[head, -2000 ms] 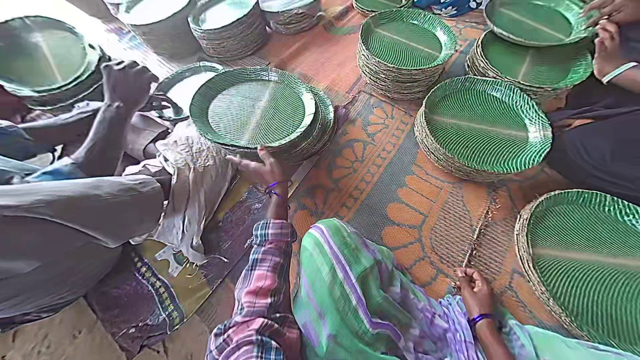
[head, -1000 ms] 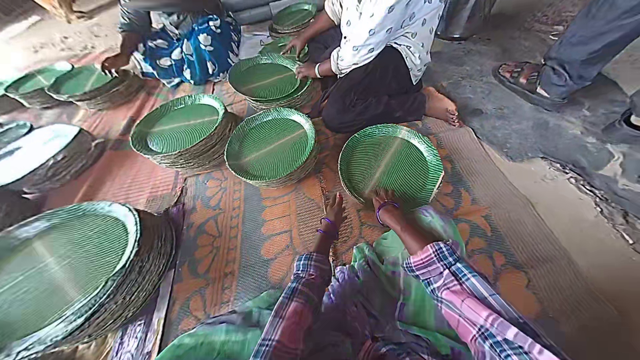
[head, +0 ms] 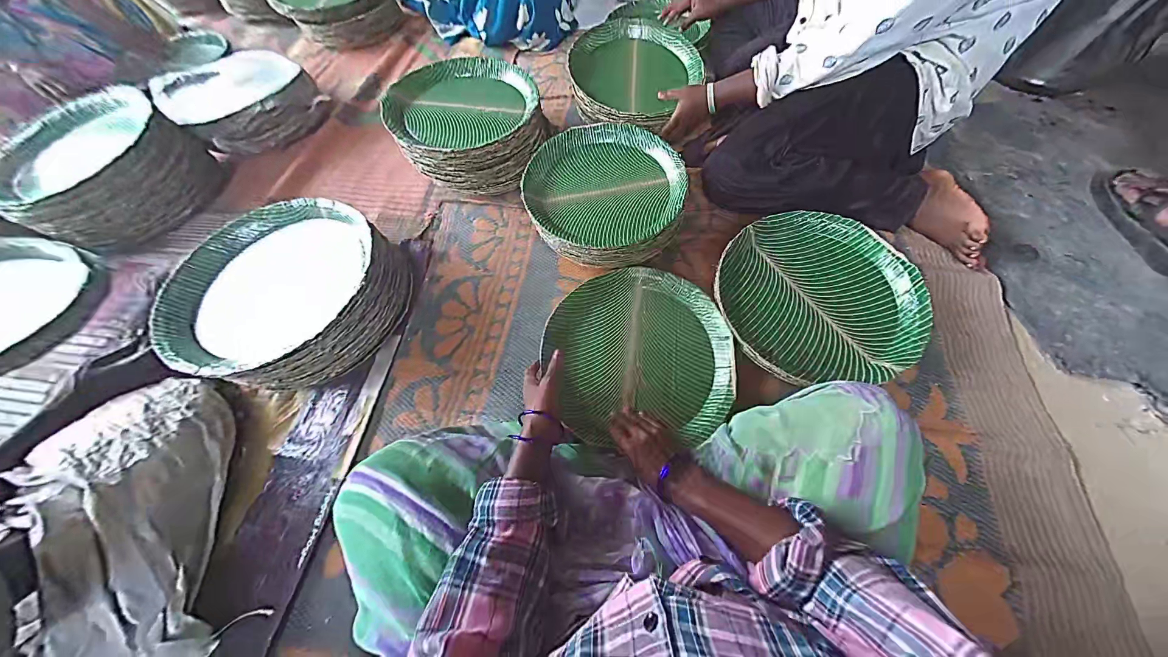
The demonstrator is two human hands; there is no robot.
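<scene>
In the head view, a round green leaf-patterned plate (head: 675,365) lies in front of my crossed legs, between my two hands. My left hand (head: 542,392) grips its left rim, thumb side up. My right hand (head: 646,443) rests on its near edge, fingers over the rim; whether they close on it cannot be told. Just right of it sits another green leaf-patterned plate (head: 821,301), tilted a little, on the mat. Behind is a stack of green plates (head: 606,187), with a taller stack (head: 464,109) to its left.
Stacks of plates with glare on them (head: 283,292) stand at the left, near a cloth-covered knee (head: 128,456). At the top, a co-worker's hand (head: 689,111) touches another plate stack (head: 630,73). A bare foot (head: 951,214) rests at the patterned mat's (head: 1004,411) right side.
The view has swung. One second ago my right hand was on a green plate at the right and my left hand was beside it; now both hands are at a plate in front of my lap.
</scene>
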